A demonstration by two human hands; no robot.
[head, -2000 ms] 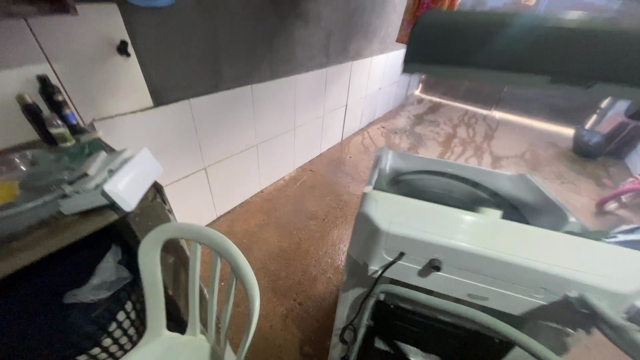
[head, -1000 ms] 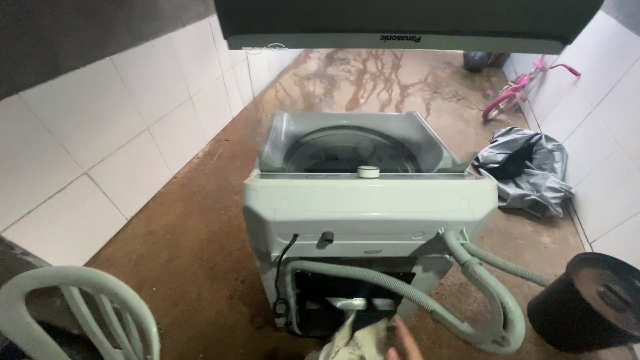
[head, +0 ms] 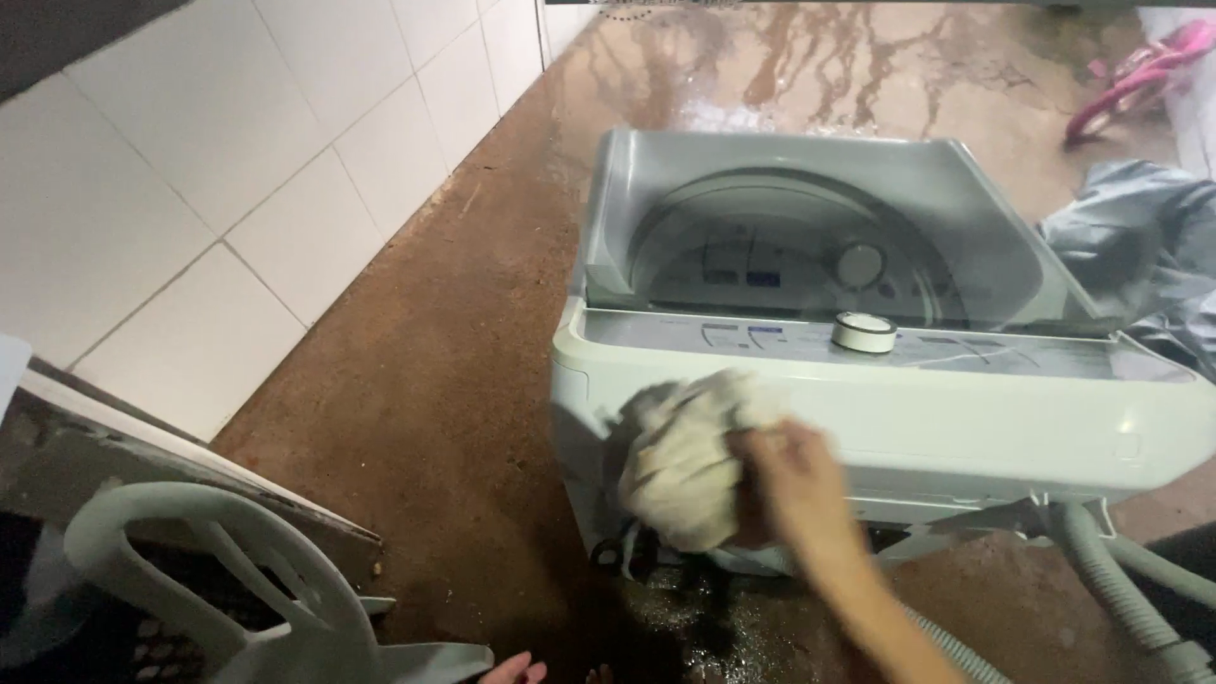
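My right hand [head: 784, 475] grips a crumpled whitish cloth [head: 689, 465] against the back edge of a white top-loading washing machine [head: 950, 418]; both are blurred. The machine's round knob [head: 864, 332] stands on its panel, just behind a closed see-through lid [head: 760, 237]. Low in the picture, fingers of my left hand [head: 518, 669] show beside the white plastic chair [head: 218, 513]; most of that hand is out of view, and whether it holds anything cannot be seen.
Grey corrugated hoses [head: 1107, 579] hang at the machine's lower right. A grey sheet or cover [head: 1130, 228] lies on the floor at right, with a pink bicycle part [head: 1130, 85] beyond. A white tiled wall [head: 190, 190] runs along the left. The reddish floor [head: 418, 380] looks wet in places.
My right hand has come up with the cloth from low in the picture to the machine's back edge. The view has turned from the cluttered counter towards the machine and moved closer.
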